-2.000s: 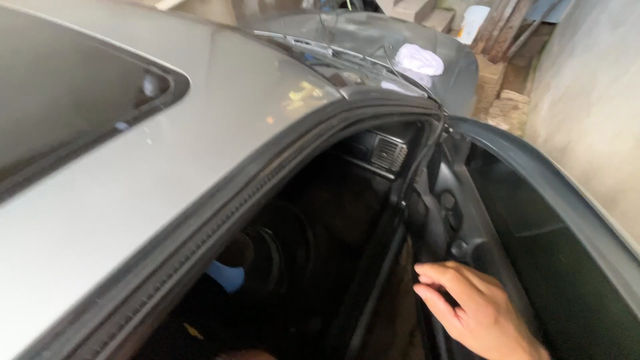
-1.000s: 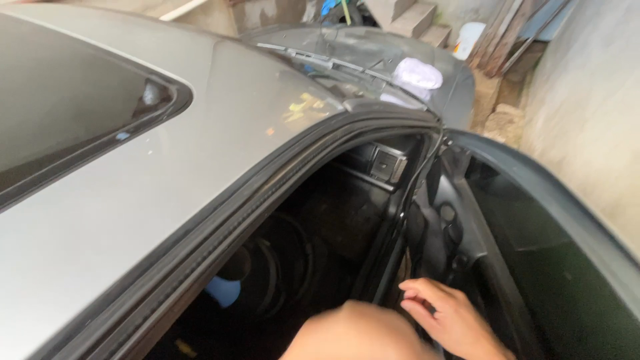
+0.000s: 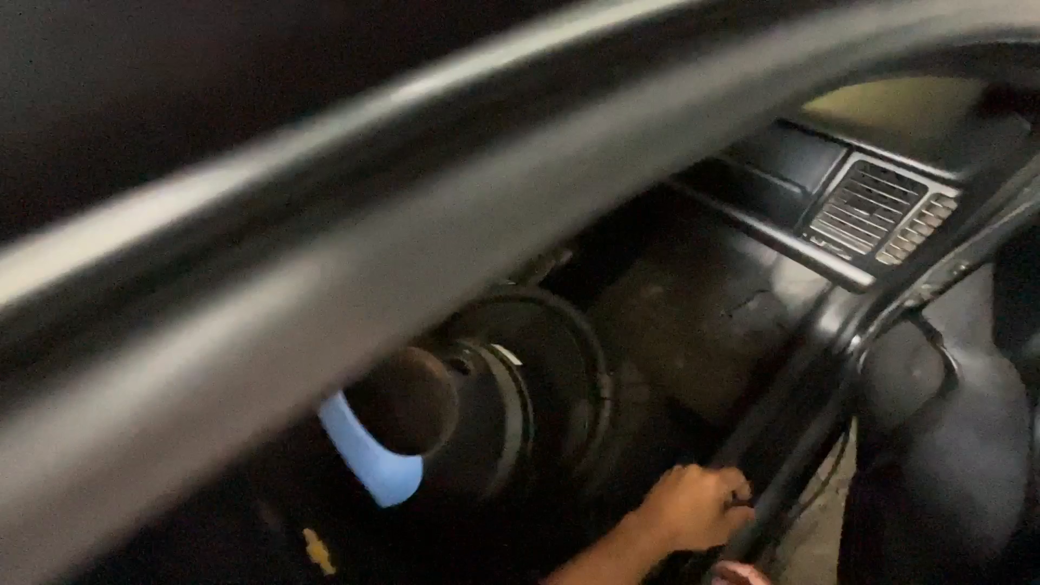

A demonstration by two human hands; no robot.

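Note:
My left hand [image 3: 699,505] reaches in from the bottom of the head view. Its fingers are curled at the dark door sill [image 3: 784,479] of a car; whether they grip anything cannot be told. Just below it, at the bottom edge, a small part of my right hand [image 3: 741,574] shows, with the rest out of view. Left of my hands, inside the dark cabin, is a round black object [image 3: 508,390] with a curved light-blue part [image 3: 374,459] beside it. A small yellow piece [image 3: 318,551] lies lower left.
The blurred door-opening frame [image 3: 390,244] crosses the view diagonally. The dashboard's air vent [image 3: 869,207] is at upper right. Below it, the open door's inner panel [image 3: 942,422] stands at the right, with pale ground [image 3: 816,520] showing between door and sill.
The view has moved down and much closer to the cabin. My left hand, blurred low in the view one second ago, is now at the sill; my right hand has mostly left the view.

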